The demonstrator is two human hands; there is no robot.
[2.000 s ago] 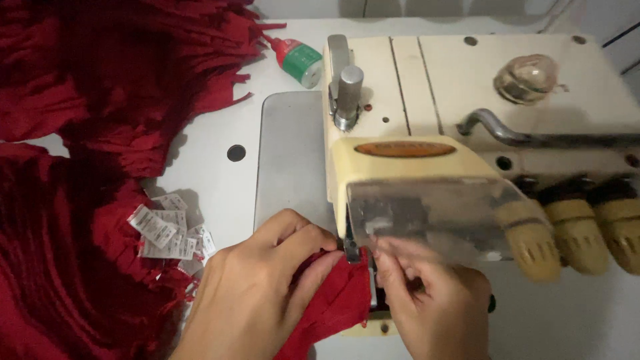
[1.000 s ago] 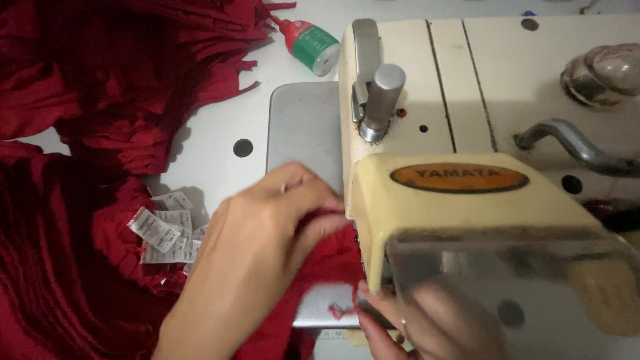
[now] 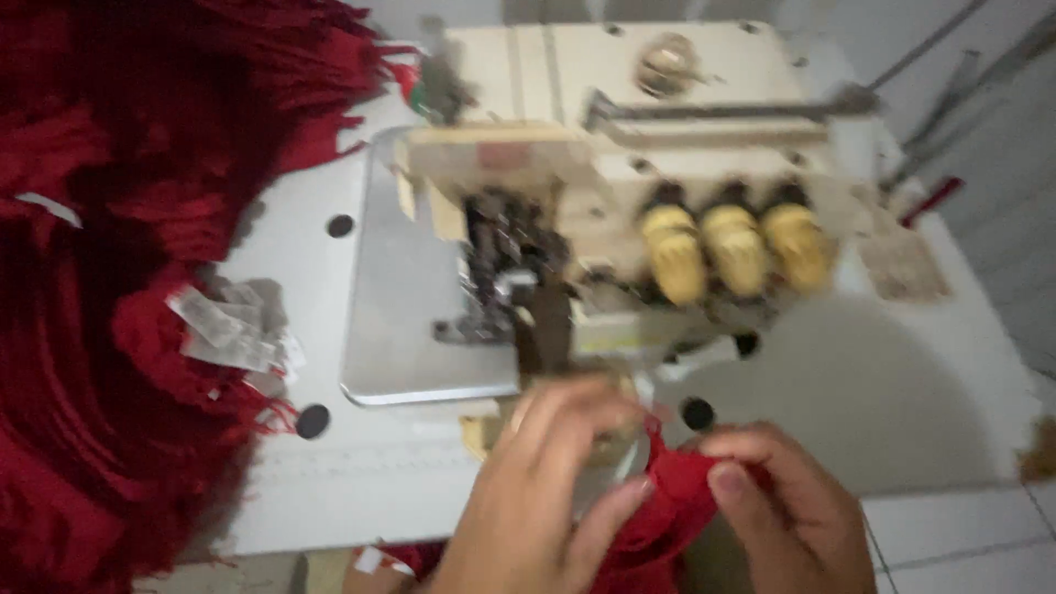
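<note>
A piece of red fabric (image 3: 672,495) hangs at the table's front edge, clear of the sewing machine's needle area. My right hand (image 3: 784,503) pinches it between thumb and fingers. My left hand (image 3: 553,487) is at the fabric's left side, thumb against or very near the cloth and fingers spread over a thin red strand; blur hides how firmly it touches. Beyond them stands a cream overlock sewing machine (image 3: 610,198), its presser foot (image 3: 478,330) bare of cloth over the metal plate (image 3: 412,330).
Heaps of red fabric (image 3: 165,124) cover the table's left side. White printed labels (image 3: 227,330) lie on the lower heap. A red and green bottle (image 3: 408,87) is behind the plate. Three yellow tension knobs (image 3: 676,256) front the machine. Floor tiles (image 3: 965,544) show at lower right.
Both hands have moved from the machine's needle area toward the table's front edge, and the red fabric has come away with them. The view has shifted markedly.
</note>
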